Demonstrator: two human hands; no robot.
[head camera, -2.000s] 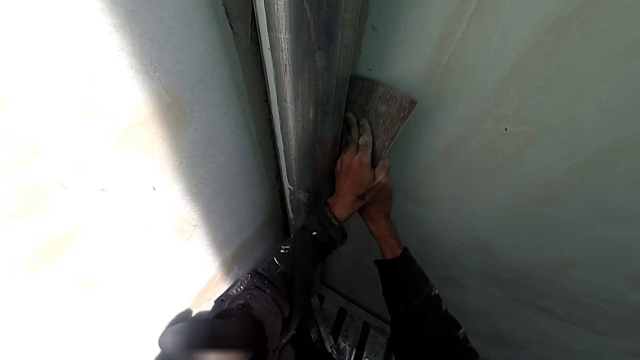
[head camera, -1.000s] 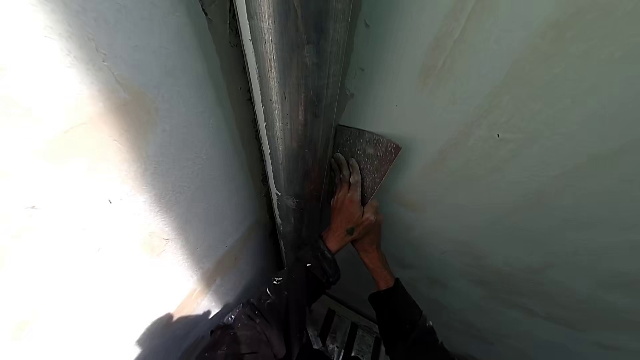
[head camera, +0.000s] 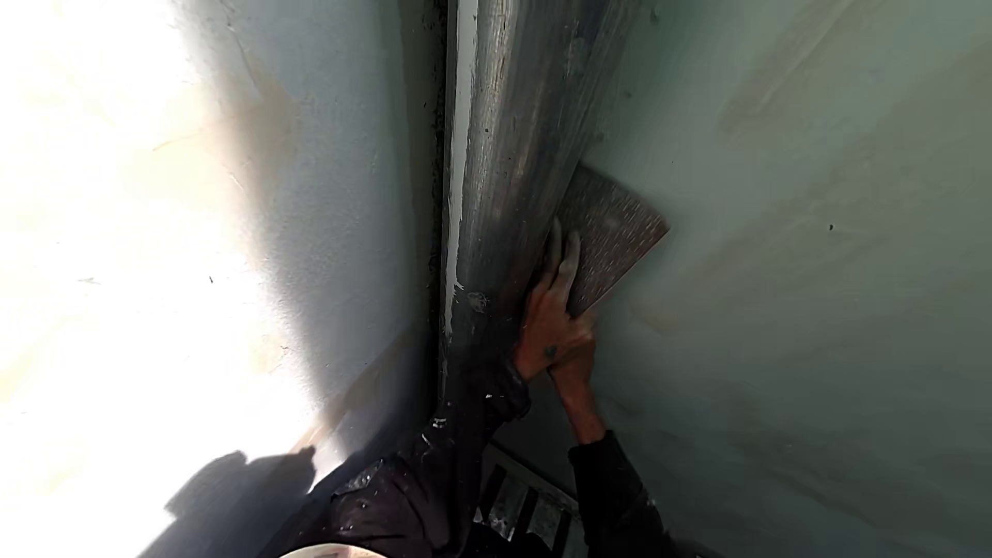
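A dark, speckled flat sheet, perhaps sandpaper or a scraper blade (head camera: 616, 236), lies against the greenish wall (head camera: 775, 310), its left edge beside a grey metal pipe (head camera: 523, 139). My left hand (head camera: 552, 322) presses on the sheet's lower left part, with two fingers stretched up along it. Under and just right of it, my right hand (head camera: 580, 349) is at the sheet's lower corner; its fingers are mostly hidden by the left hand, but it seems to hold that corner. Both forearms are in dark sleeves with pale specks.
A white wall (head camera: 333, 194), brightly sunlit on its left side, stands left of the pipe, with a dark gap between them. Below my arms is a slatted metal piece (head camera: 531, 496). A pale rounded rim (head camera: 332, 551) shows at the bottom edge.
Both hands and the sheet have moved down along the pipe since the first earlier frame. The hands stay together at the sheet.
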